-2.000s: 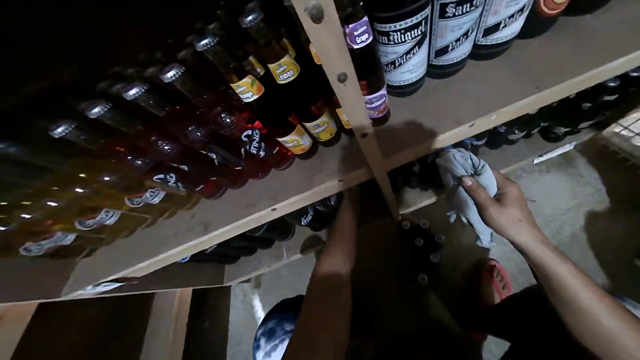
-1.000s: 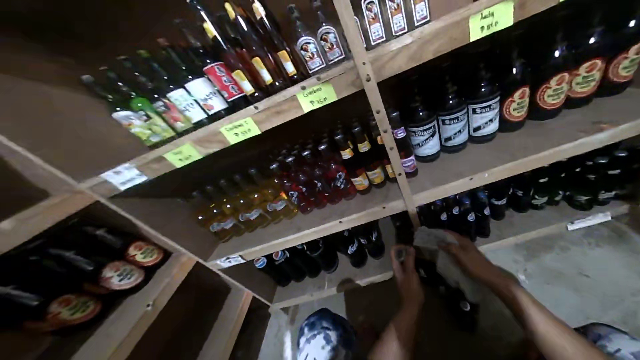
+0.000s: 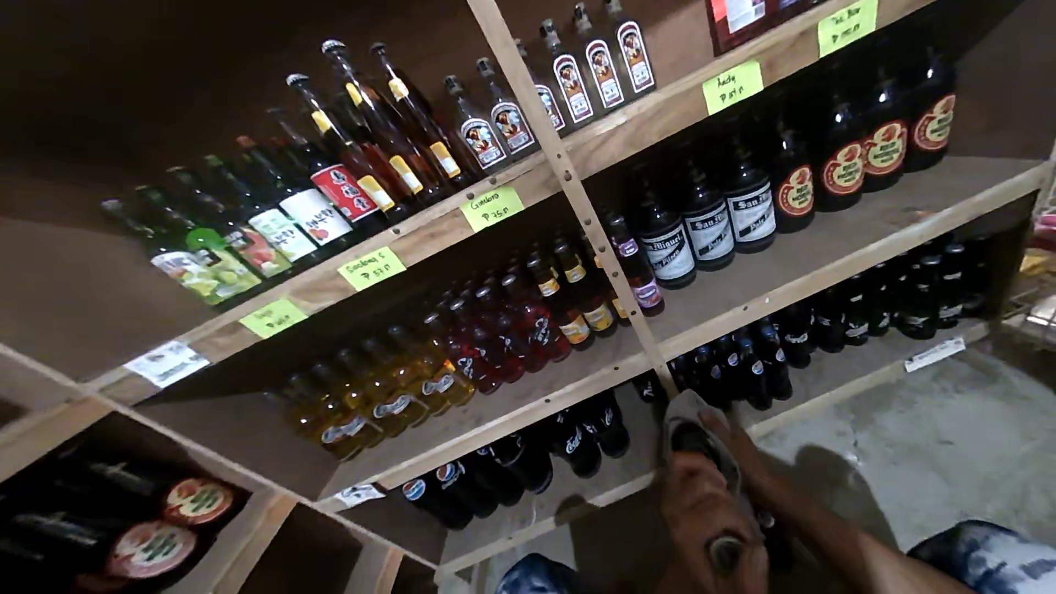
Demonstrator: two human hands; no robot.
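Low at the front of the shelves, my left hand (image 3: 701, 511) is closed around a dark glass bottle (image 3: 726, 551), one end of which shows between the fingers. A grey cloth (image 3: 685, 408) wraps the bottle's far part. My right hand (image 3: 730, 441) presses the cloth around the bottle from the right side; its fingers are partly hidden. Both hands are close together, just below the upright wooden post (image 3: 615, 268). Dark soda bottles (image 3: 747, 371) stand on the bottom shelf right of the post, and more dark bottles (image 3: 577, 441) to its left.
The middle shelf holds yellow bottles (image 3: 396, 404), red bottles (image 3: 503, 355) and large brown beer bottles (image 3: 709, 227). Green bottles (image 3: 219, 264) and small clear bottles stand above, over yellow price tags (image 3: 492, 209). Wooden shelf edges (image 3: 511, 412) run close to the hands. Concrete floor (image 3: 891, 437) lies at right.
Two seconds ago my left arm reached toward the bottom shelf while my right hand held the cloth apart from it. Now both hands are together with the cloth around a bottle. The view has shifted.
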